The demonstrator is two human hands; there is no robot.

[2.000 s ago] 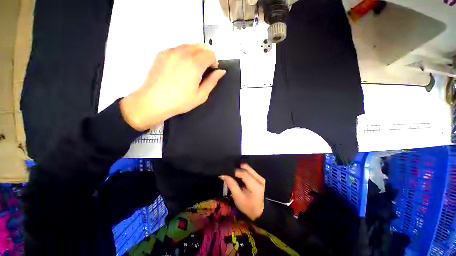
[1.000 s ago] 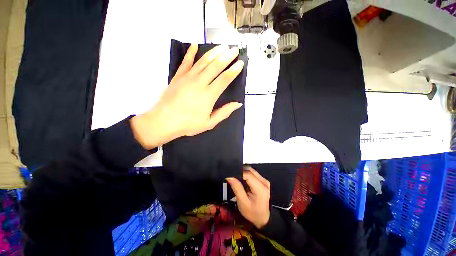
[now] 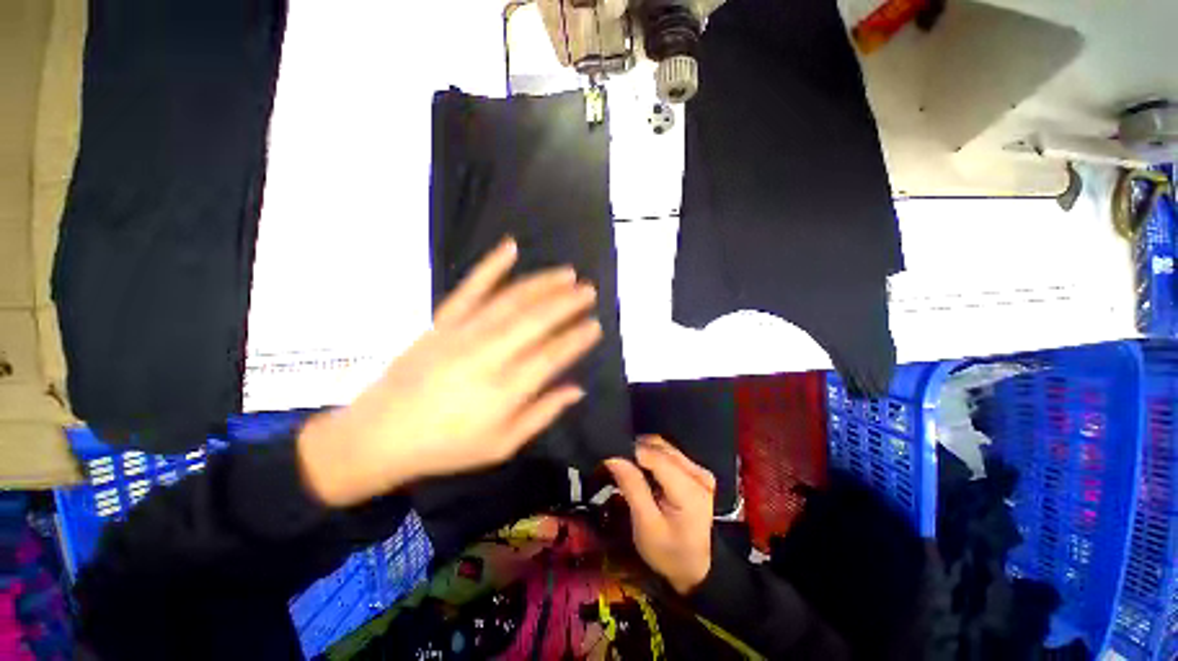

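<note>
A black cut panel point(image 3: 530, 181) lies on the white table and hangs over its near edge. Its far right corner is under the presser foot point(image 3: 594, 103) of the sewing machine. My left hand point(image 3: 465, 381) is over the near part of the panel, fingers spread, holding nothing; it is slightly blurred, and whether it touches the cloth is hard to tell. My right hand point(image 3: 665, 504) pinches the panel's right edge between thumb and fingers, just below the table edge.
Black cut pieces point(image 3: 788, 194) with a curved notch lie right of the needle. A long black stack point(image 3: 162, 220) lies far left by tan cardboard point(image 3: 26, 258). Blue crates point(image 3: 1059, 478) and a red crate point(image 3: 784, 452) stand below the table edge. An orange-handled tool point(image 3: 891, 20) lies top right.
The panel first moved up under the presser foot. My left hand has since slid back towards me, baring the panel's far part. My right hand stays near the table edge, now pinching the cloth edge.
</note>
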